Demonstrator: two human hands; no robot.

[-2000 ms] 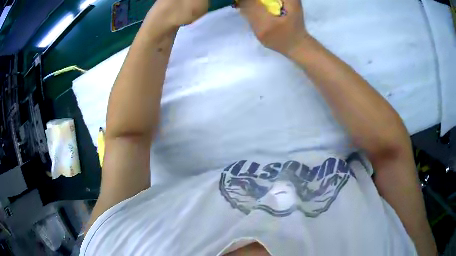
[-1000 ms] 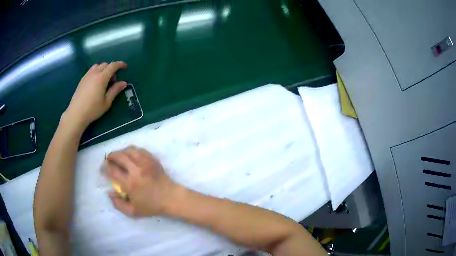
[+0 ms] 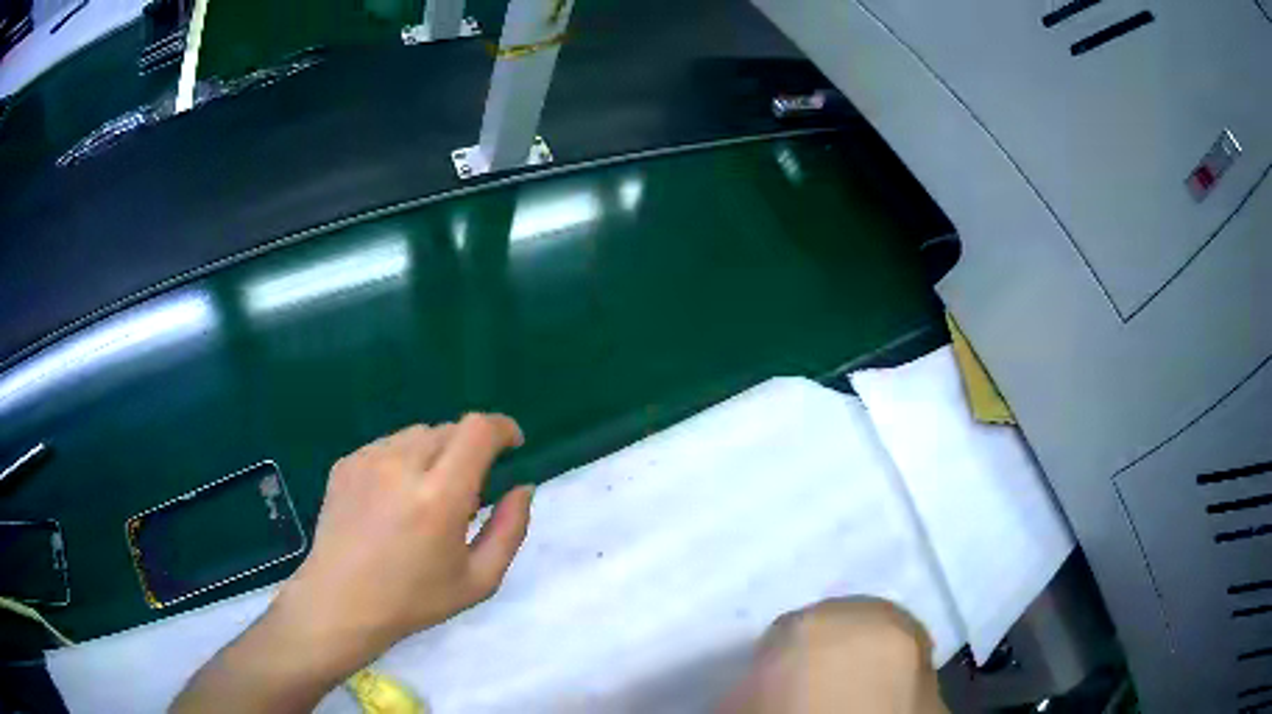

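Note:
My left hand (image 3: pixel 419 523) is over the near edge of the green belt (image 3: pixel 656 293). Its thumb and forefinger are apart and nothing shows between them. A thin phone frame with a bright rim (image 3: pixel 293 498) lies flat on the belt, just left of my left hand and not touched by it. A yellow-gripped tool (image 3: pixel 380 690) shows at the bottom edge below my left wrist, cut off; what holds it is hidden. Part of my right arm is at the bottom, but my right hand is out of the picture.
A second phone frame (image 3: pixel 62 565) is cut off at the left edge. A white sheet (image 3: pixel 656 544) covers the bench edge. A large grey vented machine (image 3: pixel 1074 279) stands at the right. A white post (image 3: pixel 516 91) stands behind the belt, with crumpled clear film (image 3: pixel 126 126) at the far left.
The view has tilted up towards the far side. My left hand has come off the phone frame, which now lies further left on the belt. My right hand has gone out of view.

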